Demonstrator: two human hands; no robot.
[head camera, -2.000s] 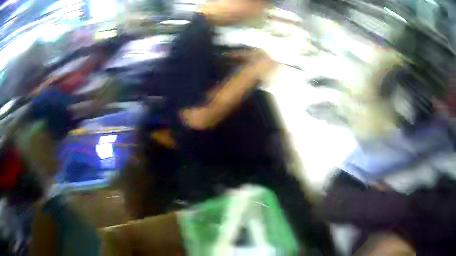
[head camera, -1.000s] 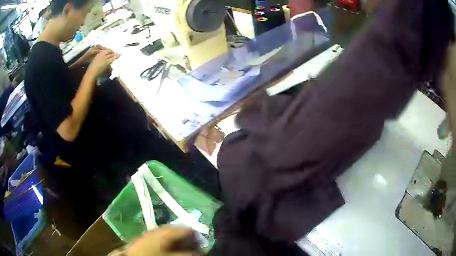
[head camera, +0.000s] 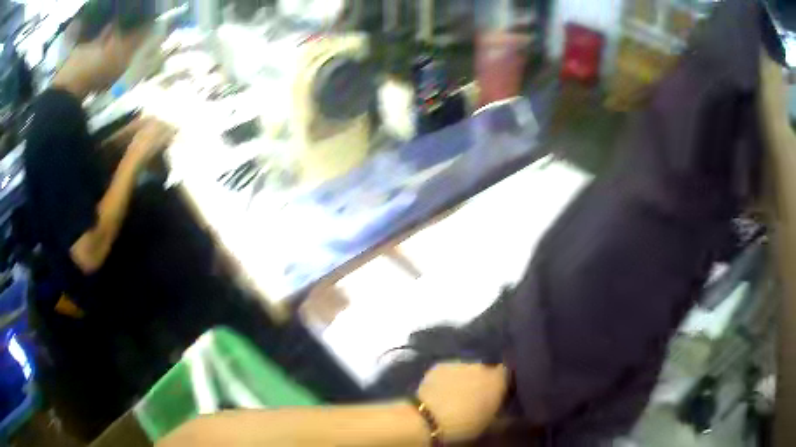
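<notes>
A large dark plum-brown garment (head camera: 611, 271) hangs raised over the white sewing table (head camera: 489, 236), from the top right down to the lower middle. My left hand (head camera: 463, 397), with a beaded bracelet at the wrist, is closed on the garment's lower left edge at the bottom centre. My right forearm (head camera: 779, 175) runs along the right edge of the picture. My right hand itself cannot be made out. The picture is blurred.
A green basket (head camera: 244, 384) with a white strap stands at the lower left. Another person (head camera: 96, 175) in black sits at the left by the neighbouring table. A cream machine (head camera: 332, 109) and bluish clear sheet (head camera: 393, 192) lie beyond. Machine parts (head camera: 716, 375) show at the lower right.
My left hand has moved right from the basket and taken hold of the garment's lower edge. The garment has shifted right, uncovering more white table. The view has shifted too.
</notes>
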